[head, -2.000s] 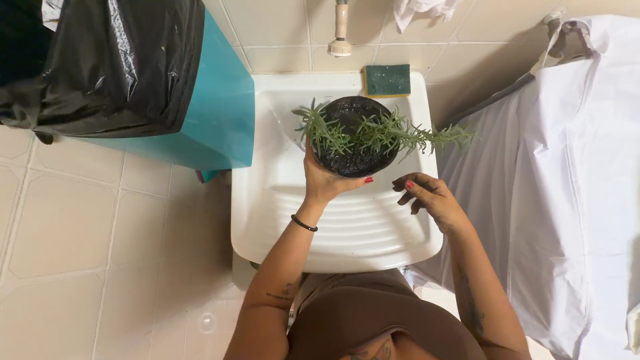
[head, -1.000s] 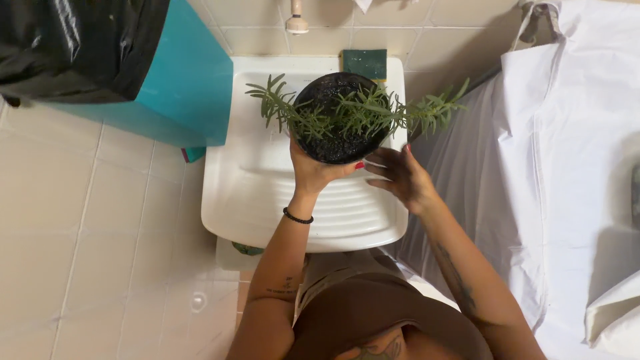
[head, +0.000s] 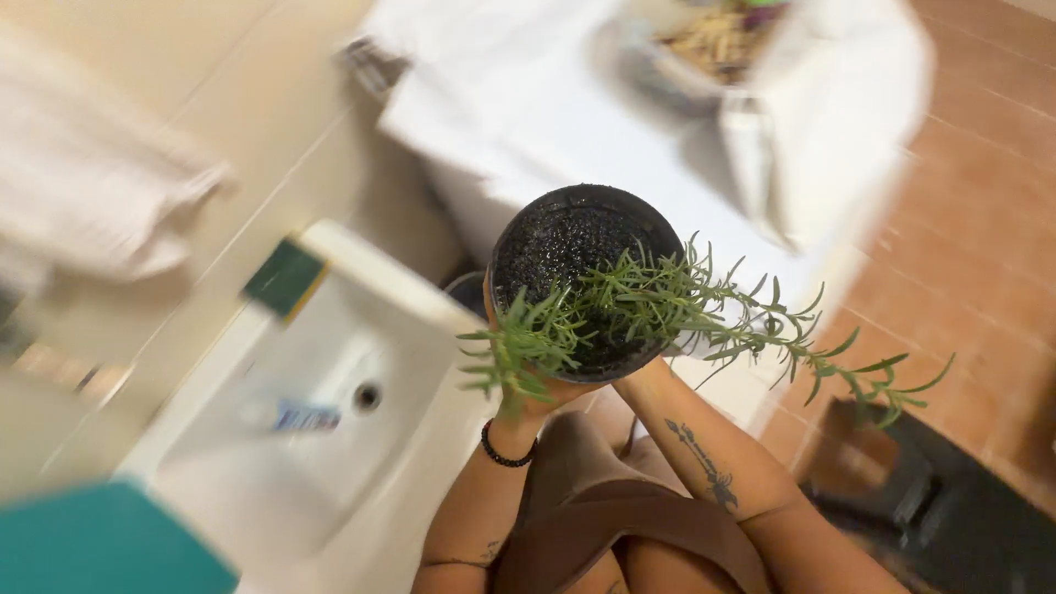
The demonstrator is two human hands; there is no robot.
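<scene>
A round black plant pot (head: 639, 202) filled with dark, wet-looking soil is in front of me, away from the sink. Green, narrow-leaved stems like rosemary (head: 643, 297) lean over its rim, one long stem reaching out to the right. My left hand (head: 536, 396) holds the pot from below at its near left side, a dark beaded bracelet on the wrist. My right hand (head: 652, 367) is at the pot's near right side, its fingers mostly hidden under the pot and leaves.
The white sink (head: 388, 272) lies to the left, with a green and yellow sponge (head: 286, 279) on its corner. A white cloth (head: 511, 107) covers something beyond the pot. A teal container (head: 107, 536) stands lower left, a black object (head: 932, 495) on the tiled floor at right.
The view has swung strongly to the right. The pot, earlier over the sink, is now beside it. My right hand, earlier apart from the pot, has come to its side.
</scene>
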